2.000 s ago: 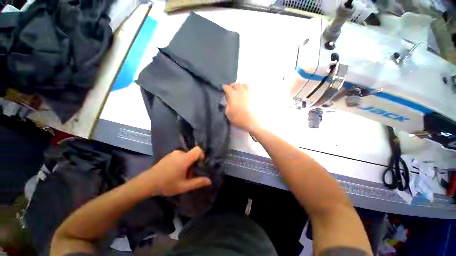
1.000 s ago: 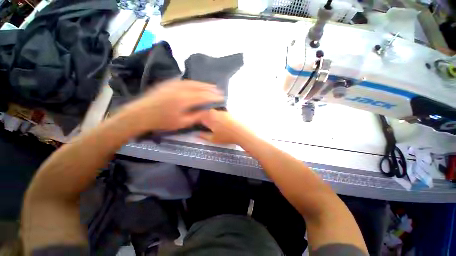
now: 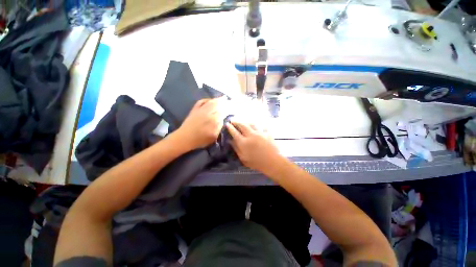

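Observation:
A dark grey garment piece (image 3: 175, 91) lies bunched on the white table, left of the machine needle area, and hangs over the front edge. My left hand (image 3: 203, 123) holds the cloth close to the needle area. My right hand (image 3: 252, 144) pinches a small folded part of the same cloth beside the left fingertips. The sewing machine head (image 3: 323, 78) with blue stripe and "JACK" lettering stands right of my hands. Lamp glare hides the presser foot and needle tip. A small grey block (image 3: 274, 107) sits just right of the glare.
Black scissors (image 3: 382, 138) lie on the right beside white paper scraps (image 3: 416, 140). A red object (image 3: 451, 136) is at the far right. A dark cloth heap (image 3: 31, 88) lies at the left, and cardboard (image 3: 151, 13) at the back. The ruler-marked table edge (image 3: 334, 167) runs along the front.
The garment piece was spread flat, then folded over and bunched. Both hands have come together on its edge, nearer the needle. The view has shifted, so the machine appears further left.

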